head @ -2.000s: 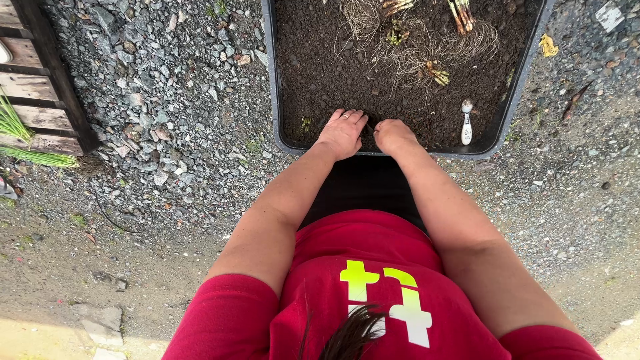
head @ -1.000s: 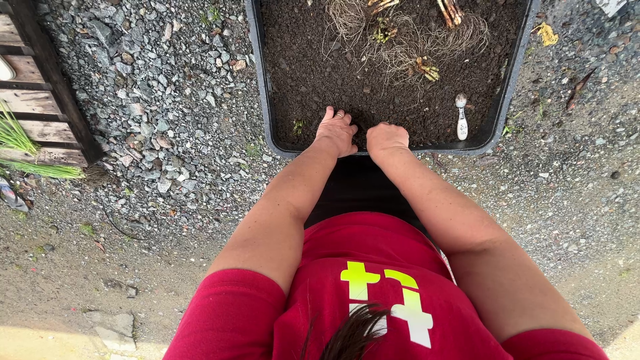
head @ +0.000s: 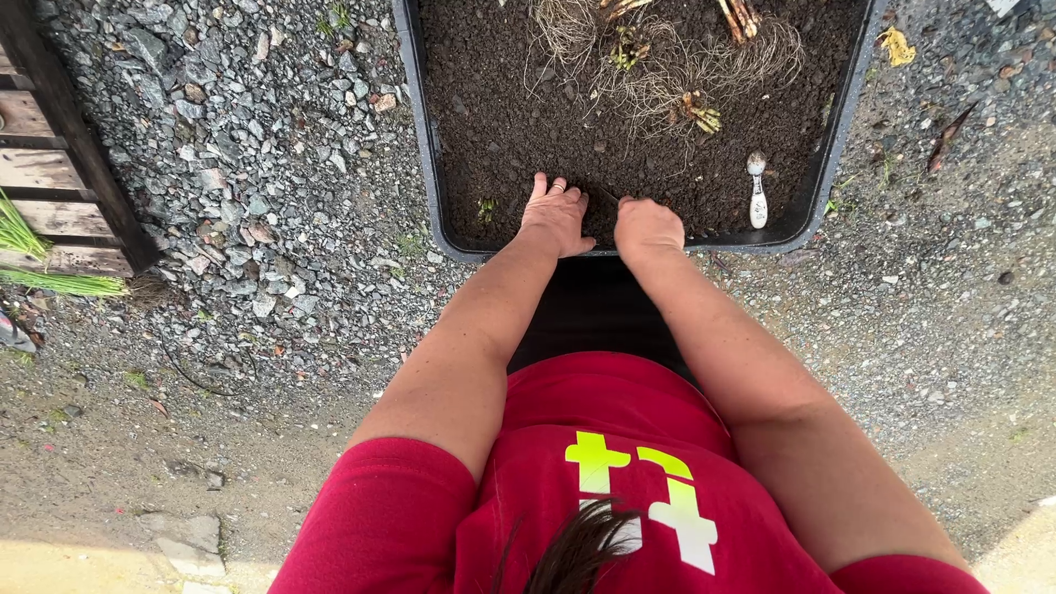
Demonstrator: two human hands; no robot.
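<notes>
A black plastic tray point(head: 422, 124) holds dark soil point(head: 495, 107). My left hand point(head: 558, 216) rests on the soil by the near rim, fingers spread, a ring on one finger. Just right of it, my right hand point(head: 649, 228) is closed in a fist at the soil; a thin dark tip shows beside it, but what it belongs to is hidden. A small green sprout point(head: 487, 209) stands left of my left hand. Farther up lie plant crowns with bare stringy roots point(head: 652, 91) and cut stems point(head: 740, 18). A white plastic spoon-like tool point(head: 757, 191) lies on the soil at the right.
A wooden pallet point(head: 58, 216) with long green-leaved plants point(head: 66, 283) is at the far left. Grey gravel point(head: 272, 148) surrounds the tray. A yellow leaf point(head: 898, 47) lies on the ground beyond the tray's right rim.
My right hand stays closed at the soil. My left hand remains beside it, its fingers now spread more than two seconds ago. The view has shifted slightly.
</notes>
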